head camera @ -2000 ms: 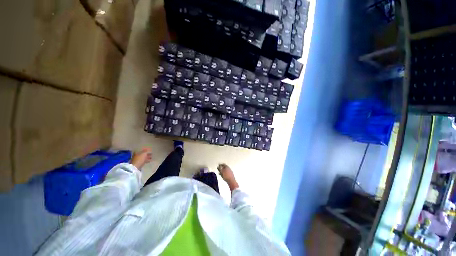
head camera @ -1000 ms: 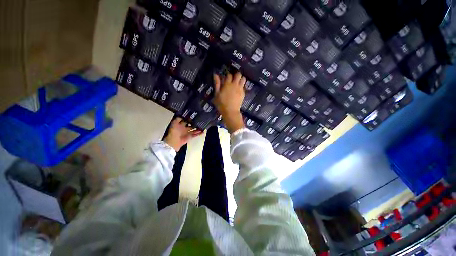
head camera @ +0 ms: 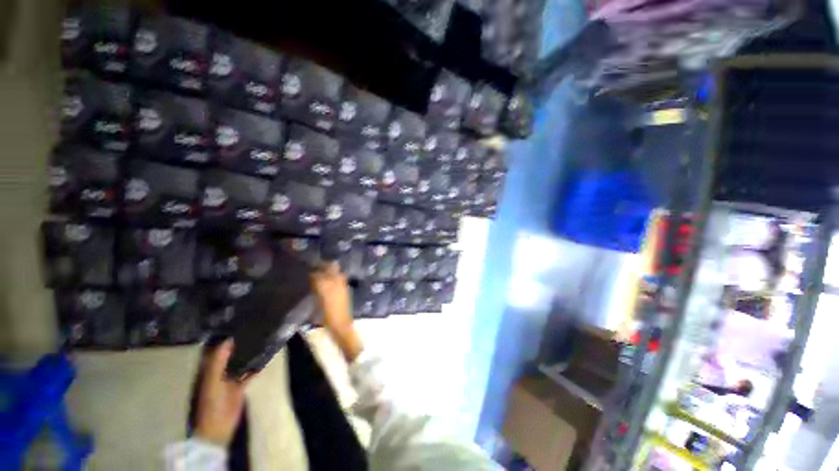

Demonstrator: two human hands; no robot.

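A dark retail box (head camera: 269, 317) is held tilted in front of me, above the near edge of the stack. It looks longer than one box; blur hides whether it is more than one. My left hand (head camera: 219, 396) grips its lower left end. My right hand (head camera: 333, 299) is on its upper right end. The stack of black boxes (head camera: 175, 193), in rows with round emblems and red-and-white print, lies just beyond my hands.
A blue plastic stool (head camera: 37, 409) is at the lower left. A blue walkway (head camera: 501, 267) runs along the stack's right side. Beyond it are a blue object (head camera: 603, 207), a brown carton (head camera: 543, 419) and a line with a person in pink.
Both hands have come off the stack and moved left and down with a dark box between them. The view has turned and is blurred.
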